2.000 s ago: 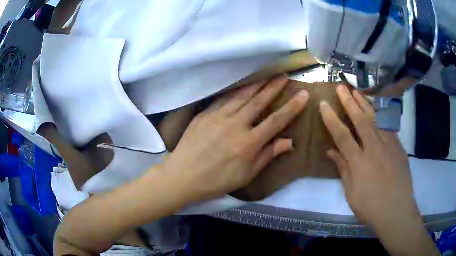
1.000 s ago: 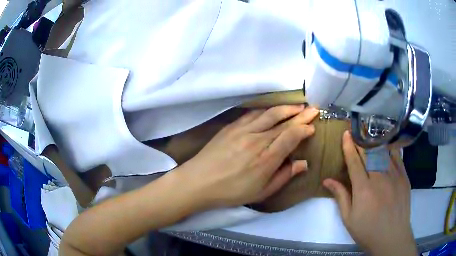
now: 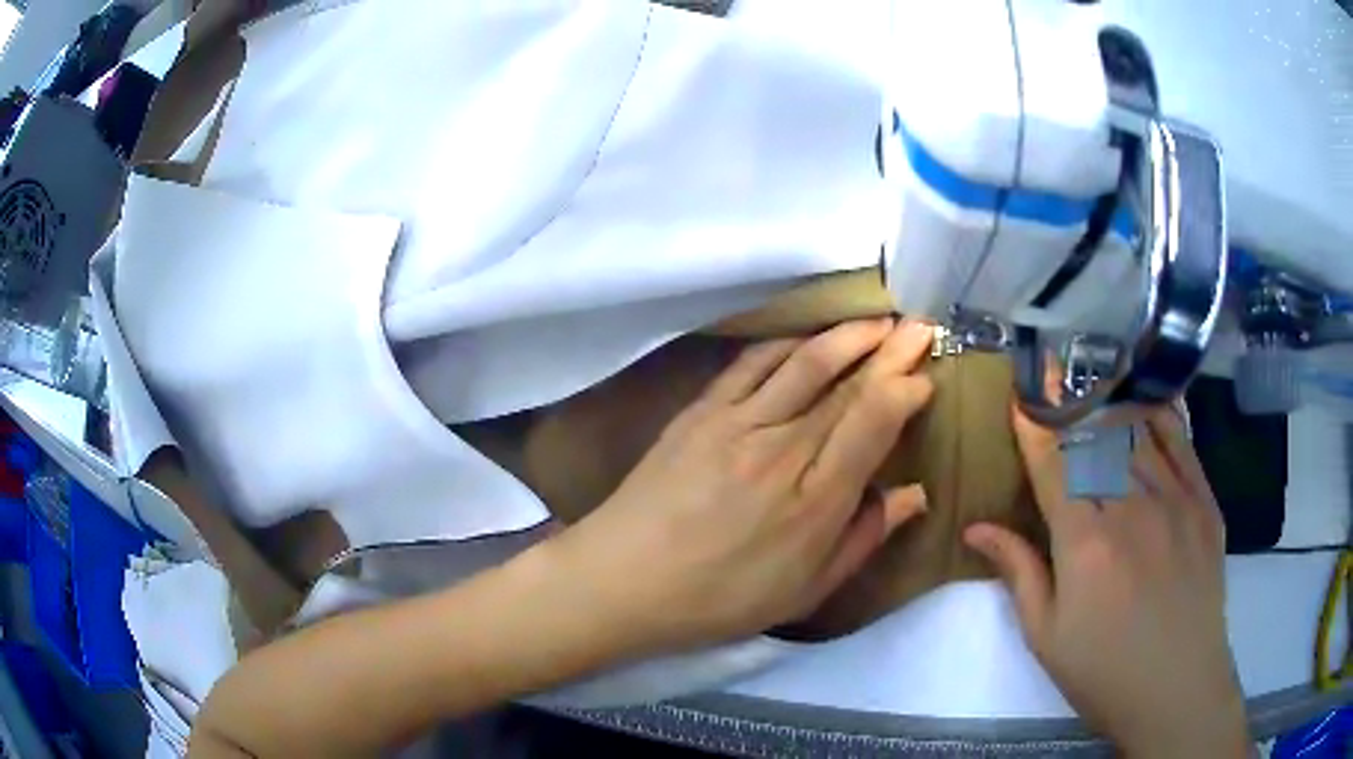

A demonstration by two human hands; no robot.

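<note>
A brown fabric panel [image 3: 950,460] lies flat under the sewing machine head [image 3: 994,178], with a seam line running toward the presser foot [image 3: 957,341]. My left hand [image 3: 742,489] lies flat on the brown side, its fingertips close to the left of the foot. My right hand [image 3: 1120,578] rests on the panel's right part, fingers spread, partly hidden by the chrome guard [image 3: 1187,252] and a small grey part. Neither hand grips the fabric. White-faced panels [image 3: 490,193] drape left of and behind my left hand.
A black flat rectangle [image 3: 1243,467] lies right of my right hand. A yellow handle [image 3: 1335,623] shows at the right edge. The ruler-marked table edge [image 3: 831,733] curves along the front. Pale folded pieces [image 3: 175,615] and blue bins [image 3: 74,556] are low left.
The view has shifted, so the machine head sits lower than two seconds ago. My right hand has moved beneath the guard. Since one second ago, both hands keep nearly the same place on the panel.
</note>
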